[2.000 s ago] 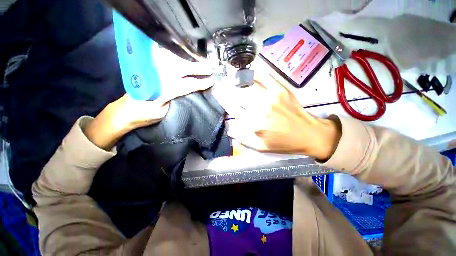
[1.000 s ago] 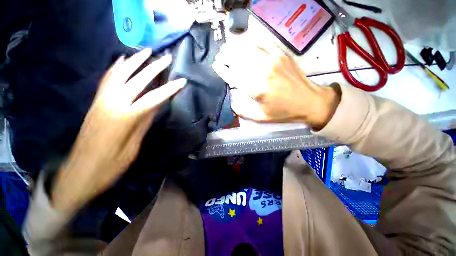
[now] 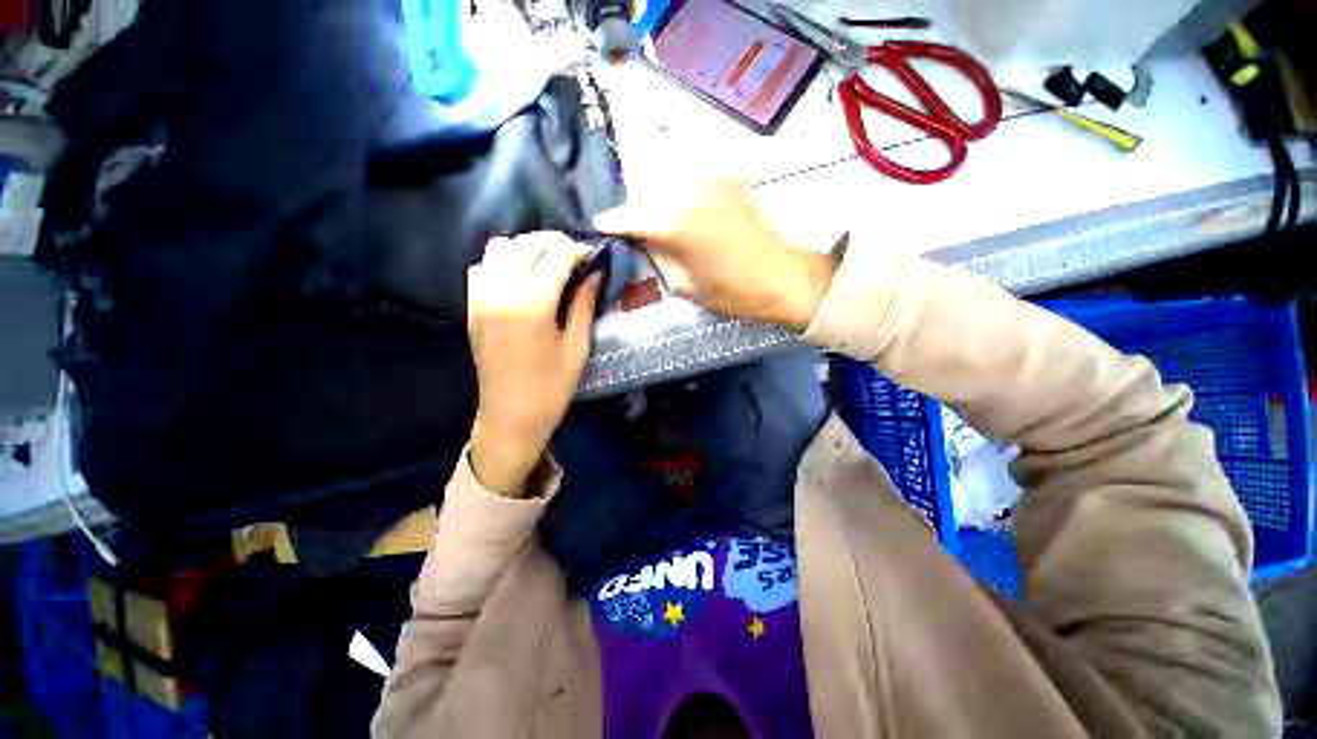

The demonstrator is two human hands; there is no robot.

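Note:
A large dark garment piece (image 3: 289, 260) covers the left of the table and reaches to the machine's presser foot area (image 3: 595, 101). My left hand (image 3: 532, 325) pinches the garment's near right edge between thumb and fingers, close to the table's front edge. My right hand (image 3: 729, 248) is beside it, just to the right, with its fingertips closed on the same dark edge. The fingertips of both hands nearly meet. A small orange-brown piece (image 3: 637, 295) lies by the table edge between the hands. The light-blue guard (image 3: 438, 51) stands left of the needle.
Red-handled shears (image 3: 924, 108) and a lit smartphone (image 3: 734, 58) lie right of the machine head. A yellow-handled tool (image 3: 1101, 130) and black clips (image 3: 1086, 87) lie further right. A ruler strip (image 3: 693, 351) runs along the front edge. Blue crates (image 3: 1155, 339) stand below right.
My left hand has come off the top of the garment and moved right and down to grip its edge beside my right hand. The view has shifted, showing more of the table's right side and crates.

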